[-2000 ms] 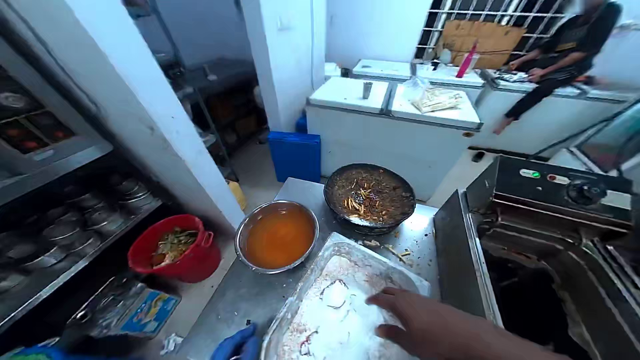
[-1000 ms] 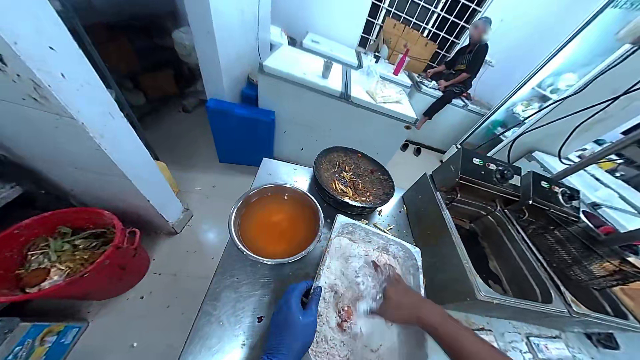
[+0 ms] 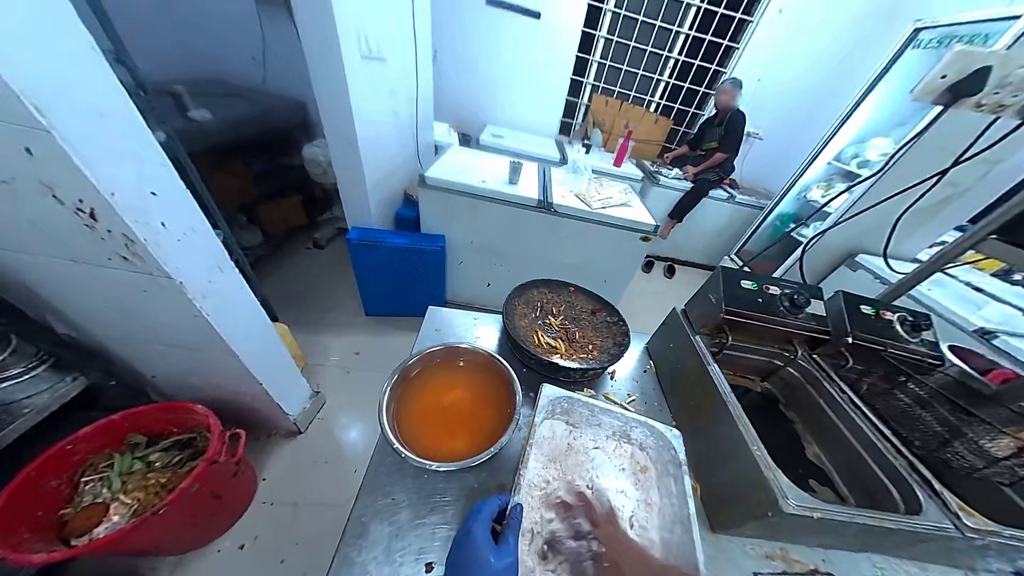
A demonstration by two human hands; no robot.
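Note:
My left hand (image 3: 483, 538), in a blue glove, rests at the left rim of a metal tray (image 3: 669, 464) of white flour, its thumb and fingers at the edge. Bare and motion-blurred, my right hand (image 3: 588, 524) is down in the flour near the tray's lower middle; whether it grips anything cannot be told. Beside it lies a blurred, flour-coated piece (image 3: 570, 552). A steel bowl of orange liquid (image 3: 454, 406) stands left of the tray's upper end. Behind the tray is a dark round pan (image 3: 566, 328) with fried bits in it.
Deep fryers (image 3: 768, 448) stand close on the right. A red tub of food scraps (image 3: 196, 488) is on the floor at left, and a blue box (image 3: 398, 272) stands beyond the steel table (image 3: 384, 512). Chest freezers (image 3: 520, 240) line the back, where a person (image 3: 712, 148) sits.
My right hand has moved from over the flour's upper part to its lower middle, beside my left hand. The view has swung to the right since two seconds ago.

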